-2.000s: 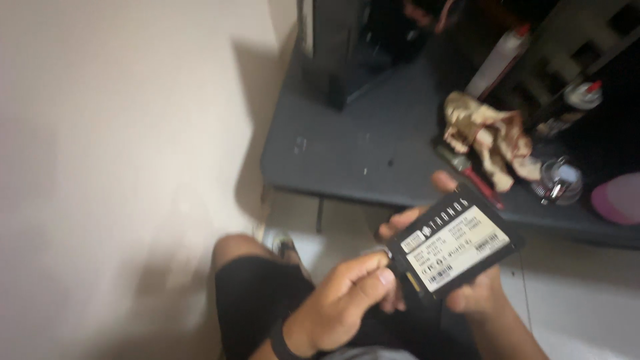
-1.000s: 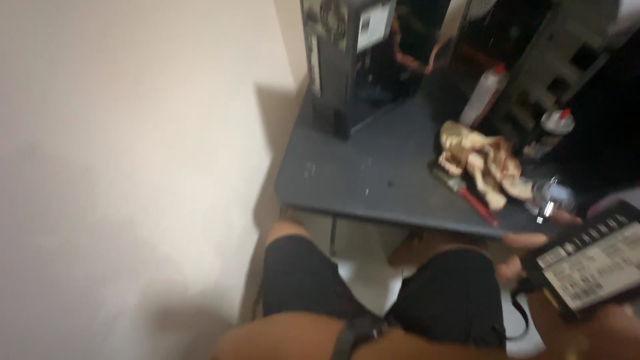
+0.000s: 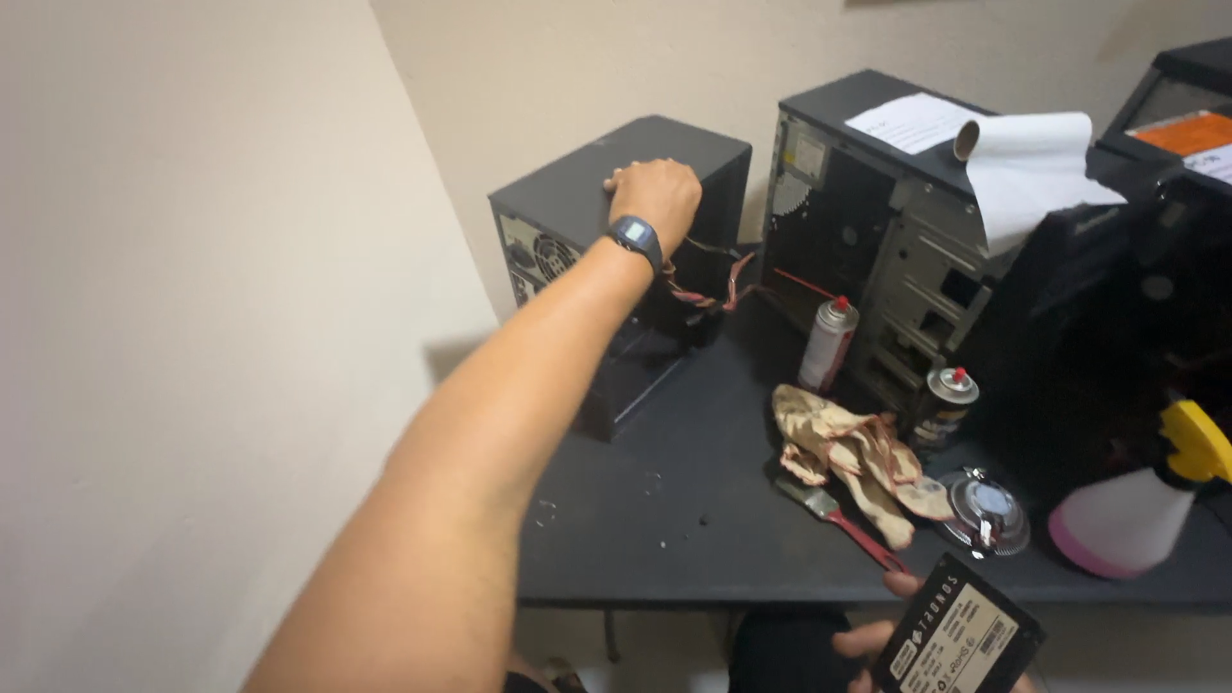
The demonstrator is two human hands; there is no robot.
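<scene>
My left hand [image 3: 656, 197], with a digital watch on the wrist, rests on the top edge of a black computer case [image 3: 587, 168] at the table's left end. The case's side is open, and a bundle of coloured cables [image 3: 707, 296] hangs out beside my forearm. Its fingers reach over the top panel; whether they grip the edge I cannot tell. At the lower right, my right hand [image 3: 871, 640] holds a black solid-state drive [image 3: 958, 635], its labelled face up, in front of the table's front edge.
A second open computer case [image 3: 847, 217] carries paper and a paper roll [image 3: 1030, 159]. In front stand two spray cans [image 3: 830, 342], [image 3: 943, 409], with a crumpled cloth [image 3: 852, 457], a red-handled brush [image 3: 842, 525], a round glass-like dish [image 3: 984, 510] and a yellow-topped spray bottle [image 3: 1126, 520]. A wall [image 3: 192, 337] rises at left.
My left hand was at the drive two seconds ago and is now on top of the left computer case. My right hand still holds the drive. The view has tilted up.
</scene>
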